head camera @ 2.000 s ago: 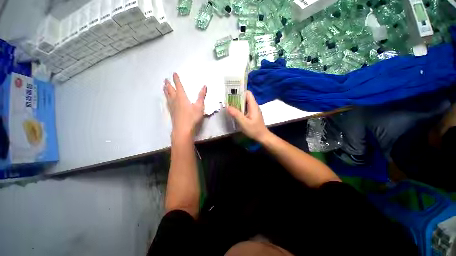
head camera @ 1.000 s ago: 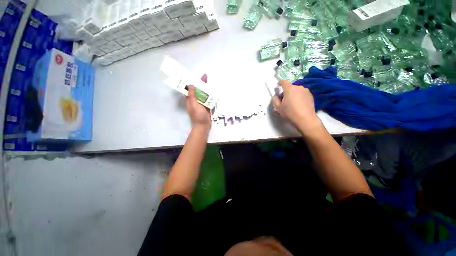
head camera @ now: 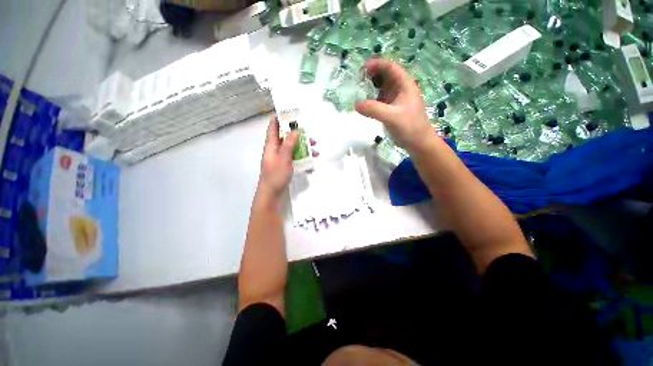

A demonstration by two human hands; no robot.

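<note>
My left hand [head camera: 277, 156] holds a white carton [head camera: 288, 118] with a green panel upright, its flap open at the top. My right hand [head camera: 401, 107] is raised over the near left part of the bottle heap, fingers apart and curved; I see nothing held in it. The clear green bottles [head camera: 494, 114] with black caps lie in a large heap at the right. Flat white strips [head camera: 329, 189] with dark tips lie side by side on the table, just right of my left hand.
Stacked white cartons [head camera: 190, 96] stand at the back left. A blue-and-white food box [head camera: 80, 214] is at the left edge. A blue cloth [head camera: 544, 175] lies along the table's front right. A loose carton [head camera: 501, 55] lies on the bottles.
Since one second ago my left hand has turned its open carton more upright. My right hand has moved from the strips' right end up to the bottle heap and opened. The camera view has shifted.
</note>
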